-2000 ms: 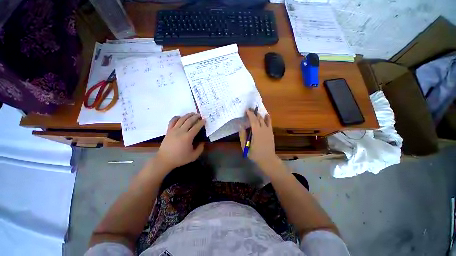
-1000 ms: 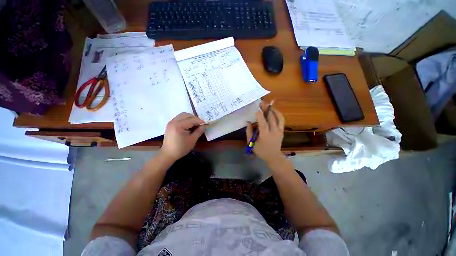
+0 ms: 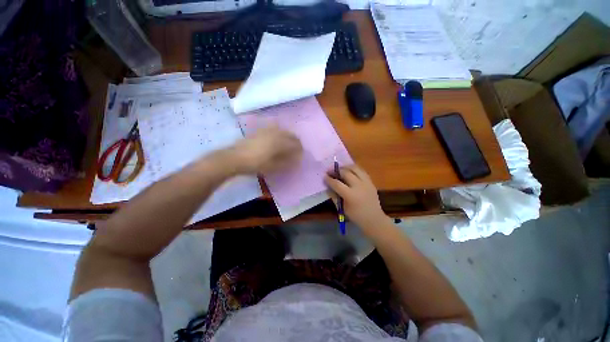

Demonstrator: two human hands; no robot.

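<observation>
The form pad lies at the desk's front, its top white sheet (image 3: 289,70) turned back over the keyboard. The pink form copy (image 3: 318,140) under it is exposed. My left hand (image 3: 275,150) is blurred over the pink copy; I cannot tell whether its fingers hold anything. My right hand (image 3: 354,190) is at the pad's lower right corner with a blue pen (image 3: 340,200) held between its fingers, tip pointing up the desk. Handwritten sheets (image 3: 180,127) lie left of the pad, partly under my left forearm.
Orange-red scissors (image 3: 122,157) lie on papers at the left. A keyboard (image 3: 221,57) is behind the pad. A mouse (image 3: 360,101), blue stapler-like object (image 3: 411,105) and phone (image 3: 460,147) are to the right. Printed documents (image 3: 421,47) lie back right. White cloth (image 3: 491,200) hangs beside the desk.
The top white sheet has lifted and folded back over the keyboard, exposing the pink copy. My left hand has moved up and right onto the pink copy. My right hand still holds the pen.
</observation>
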